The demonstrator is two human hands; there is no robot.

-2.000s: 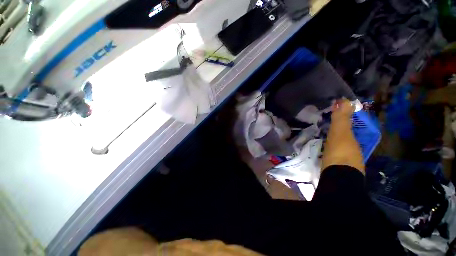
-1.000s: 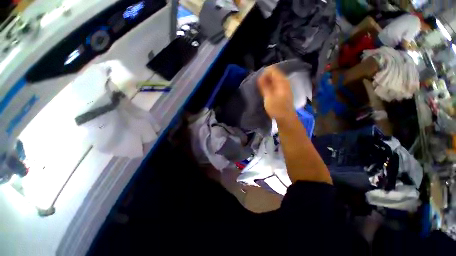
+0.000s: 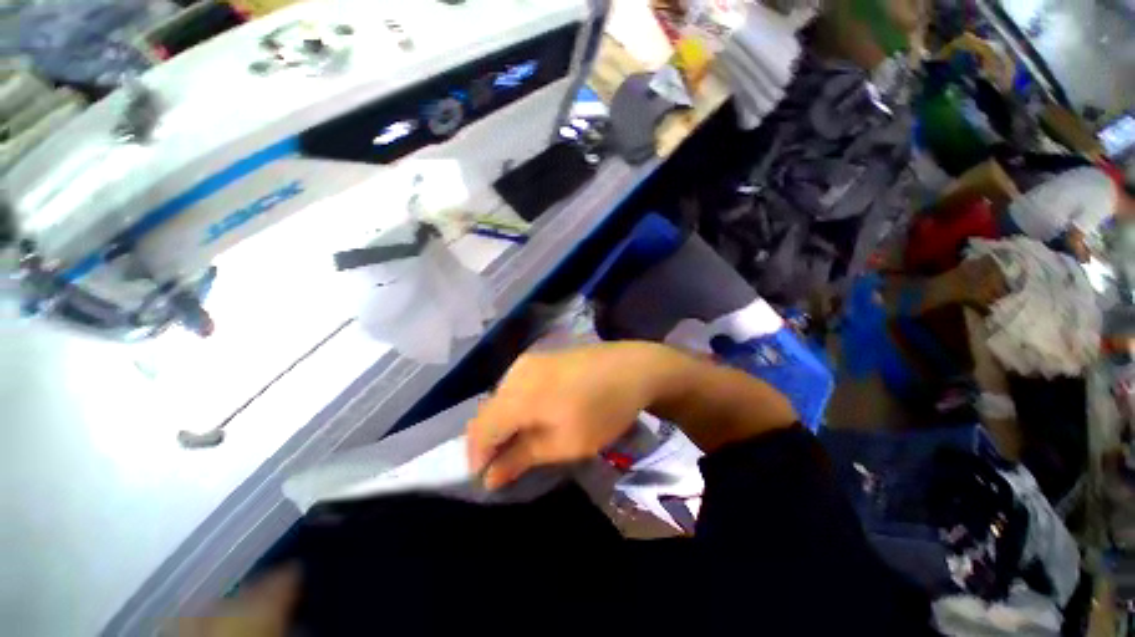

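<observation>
My right hand (image 3: 566,404) is closed on a pale cloth piece (image 3: 417,458), which lies over the table's front edge and my lap. My left hand (image 3: 243,607) is a blur cut off by the bottom edge; its fingers cannot be made out. The white JACK sewing machine (image 3: 255,212) stands at the left, its needle area blurred. Right of the needle, a small white panel with a dark strip (image 3: 429,305) rests on the white table (image 3: 268,498).
Pens (image 3: 498,232), a flat black rectangle (image 3: 545,183) and a grey lump (image 3: 637,118) lie farther along the table. A blue crate (image 3: 803,373) with grey and white cloth stands right of the table. Dark cloth (image 3: 809,187) is piled beyond; more fabric lies at right.
My right hand first reached into the crate, then lifted grey and pale cloth, and has now come left to the table's front edge with cloth. The camera view has shifted.
</observation>
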